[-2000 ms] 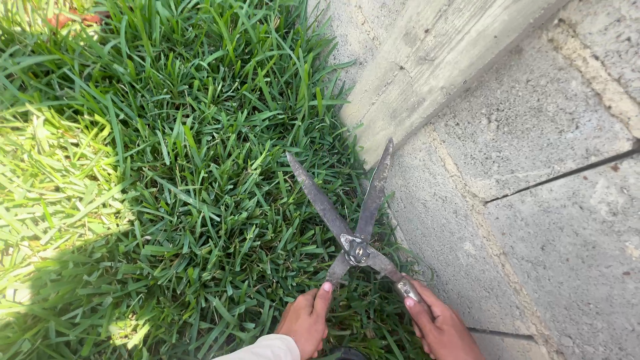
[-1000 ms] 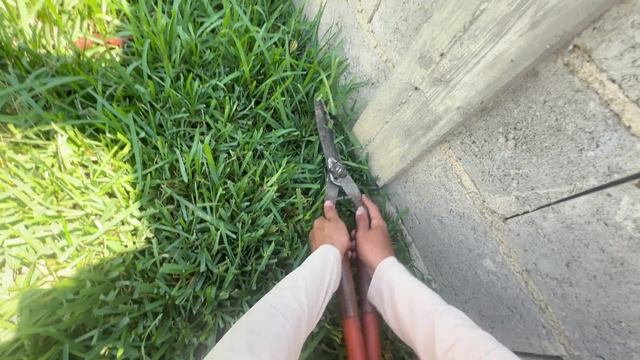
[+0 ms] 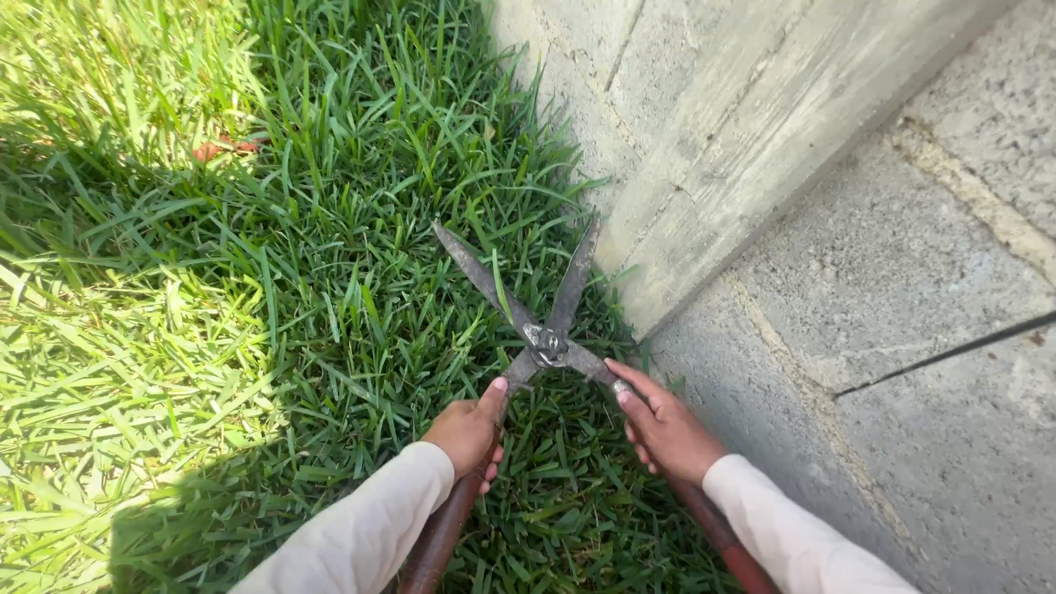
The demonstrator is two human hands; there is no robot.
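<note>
A pair of worn hedge shears [image 3: 551, 340] lies low over green grass [image 3: 355, 247], its two dark blades spread in a wide V. My left hand [image 3: 470, 433] grips the left handle near the pivot, with the thumb along the metal shank. Around the right handle, also close to the pivot, my right hand [image 3: 667, 429] is closed. The handles run back beneath my forearms and are partly hidden by them. The tip of the right blade is beside the foot of the wall, near a pale concrete pillar. A grass blade crosses the left shear blade.
A grey concrete block wall [image 3: 891, 330] with mortar joints rises on the right. The slanting pale concrete pillar [image 3: 742, 165] stands out from it, its lower corner at the grass. A small reddish object [image 3: 227, 148] rests in the grass at upper left.
One second ago the shears' blades were together and my hands side by side; now the blades are spread and my hands apart. Two seconds ago the blades were also spread. The view has shifted.
</note>
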